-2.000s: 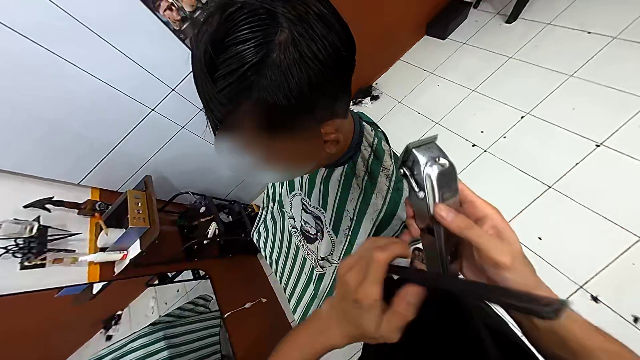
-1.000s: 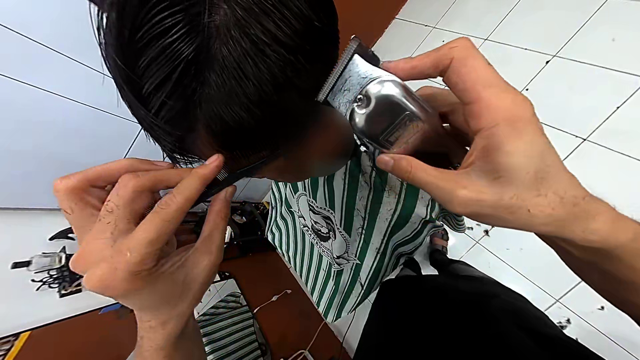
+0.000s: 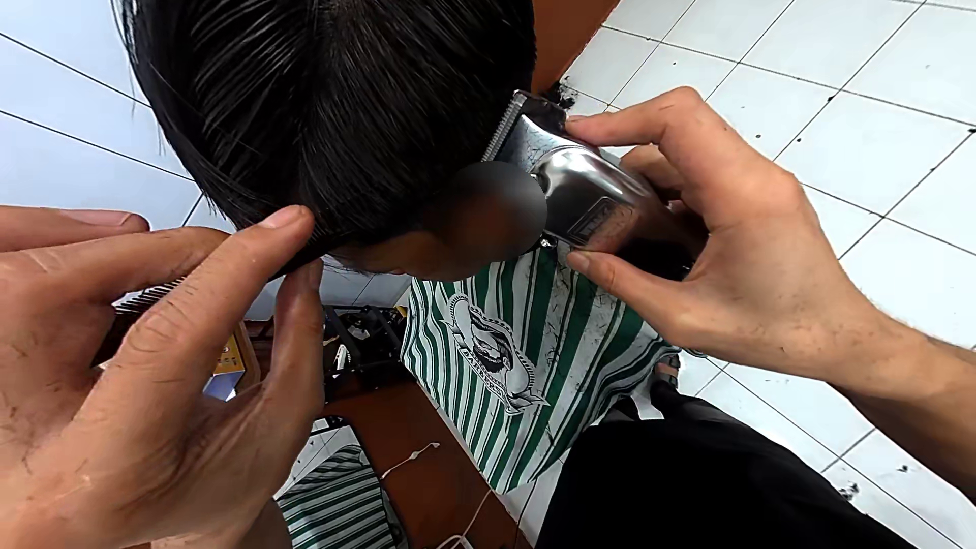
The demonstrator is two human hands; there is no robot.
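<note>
My right hand grips a silver hair clipper, its toothed blade against the side of a seated person's dark, combed hair. My left hand pinches a black comb at the front edge of that hair; its teeth show between my fingers and the rest is hidden. A green-and-white striped barber cape with a printed emblem covers the person's body below the head.
White floor tiles with scattered hair clippings lie at the right. Below is a brown counter with a white cable, beside a mirror reflecting the cape. A black rack stands behind my left hand.
Two seconds ago both hands were together, away from the head, with clipper and comb. They have since parted to either side of the head. Over the last second they stay there.
</note>
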